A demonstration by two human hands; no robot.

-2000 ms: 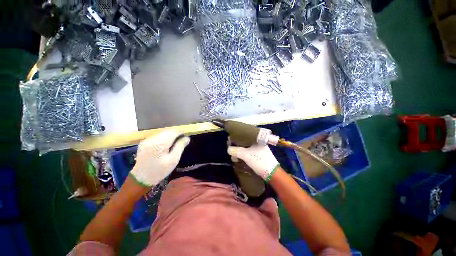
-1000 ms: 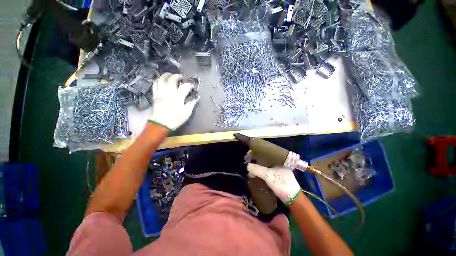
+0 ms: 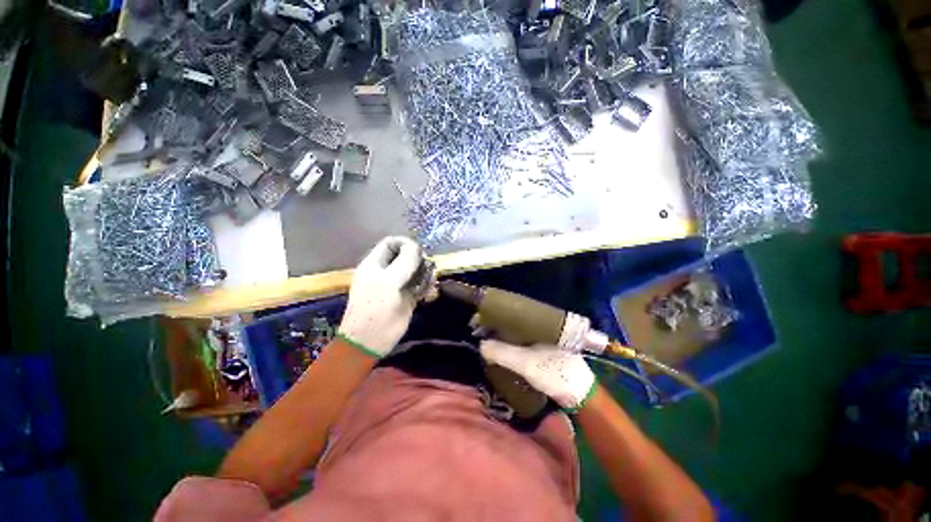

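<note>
My left hand (image 3: pixel 383 298), in a white knitted glove with a green cuff, holds a small metal bracket (image 3: pixel 425 279) at the table's front edge. The glove hides most of the bracket. My right hand (image 3: pixel 541 371), in a matching glove, grips the olive-green rivet gun (image 3: pixel 521 319) in front of the table edge. The gun's dark nose points left and is at or very near the bracket; I cannot tell if they touch. Loose silver blind rivets (image 3: pixel 464 153) lie in a heap at the table centre. Dark metal brackets (image 3: pixel 296 117) are heaped at the back and left.
Clear bags of rivets lie at the table's left (image 3: pixel 143 245) and right (image 3: pixel 750 153) edges. Blue bins stand below the front edge at left (image 3: pixel 267 367) and right (image 3: pixel 757 306). A tan air hose (image 3: pixel 664 365) runs from the gun. A red object (image 3: pixel 886 273) is at the far right.
My left hand reached into the bracket heap, then came back to the table's front edge with a bracket, beside the gun's nose. The gun stays in my right hand. The camera view has shifted.
</note>
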